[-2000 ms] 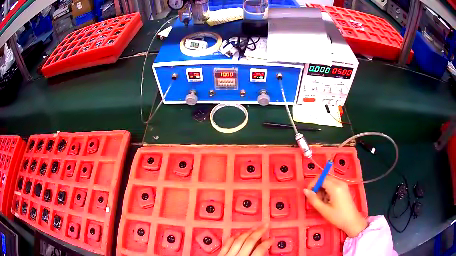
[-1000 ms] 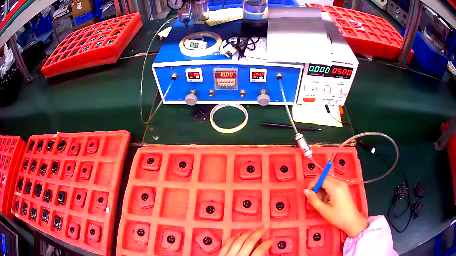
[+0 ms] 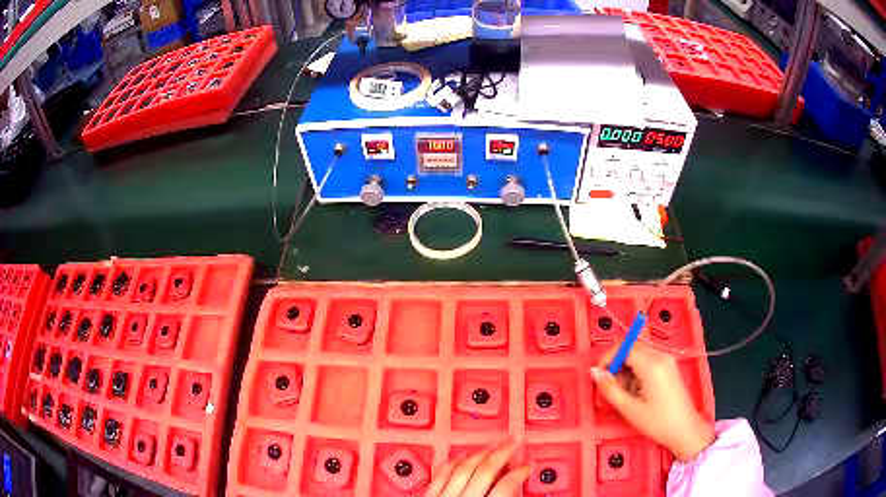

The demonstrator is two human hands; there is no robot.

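The red main tray [image 3: 389,373] lies in front of me, with modules such as this one [image 3: 480,396] in most pockets; a few pockets are empty. My right hand [image 3: 653,396] holds the blue pen tool [image 3: 628,344] like a pencil over the tray's right part. The hand hides the pocket under it, and the tool's lower tip is hidden. A thin pale tool line [image 3: 767,291] loops from the pen's upper end. My left hand [image 3: 478,474] rests over the tray's lower middle, cut off by the bottom edge; its fingers are slightly spread and what lies under them is hidden.
The blue control box [image 3: 316,165] and white power supply [image 3: 670,165] stand behind the tray. A pale ring [image 3: 445,252] and dark stick [image 3: 565,247] lie before them. A side tray [image 3: 225,335] is at left, a black lead tangle [image 3: 777,374] at right. More red trays stand farther back.
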